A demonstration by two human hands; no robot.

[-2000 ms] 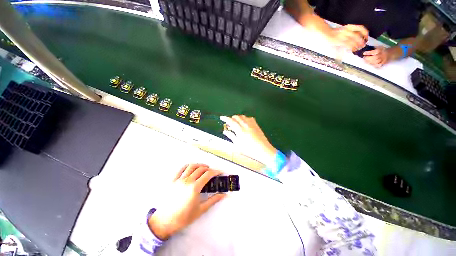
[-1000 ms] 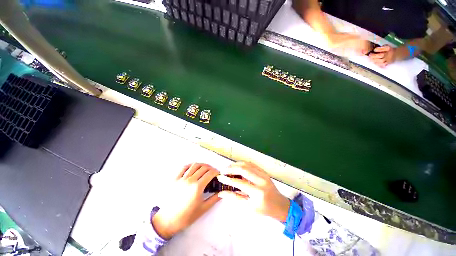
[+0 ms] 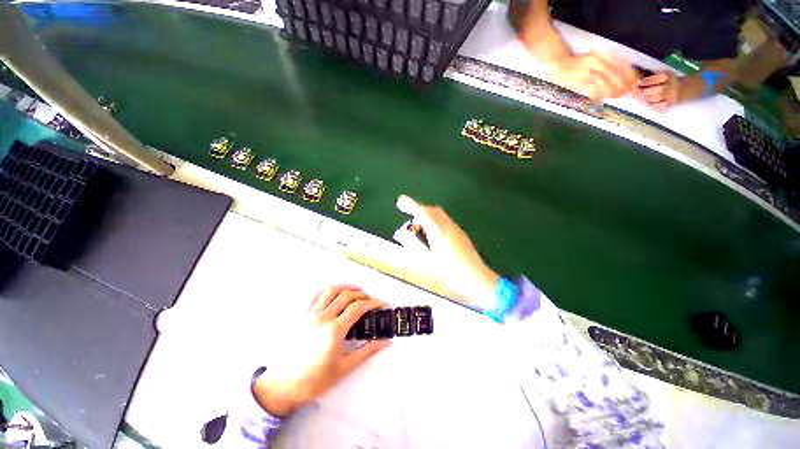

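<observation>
My left hand rests on the white tabletop with fingers and thumb around the left end of a black plastic housing. Its right cells show, two with gold marks; the left end is hidden under my fingers. My right hand is over the near edge of the green belt, thumb and index finger around a small circuit board module, partly hidden by the fingers. Separate gold-edged modules stand in a spaced row on the belt to the left of my right hand.
A joined module strip and another black housing lie on the green belt. Stacked black trays stand across it. A gridded tray and dark board are at left. A person's hands work opposite.
My right hand went from the belt to the housing, then back to the belt. One more gold-marked cell shows on the housing. The spaced row has one module fewer.
</observation>
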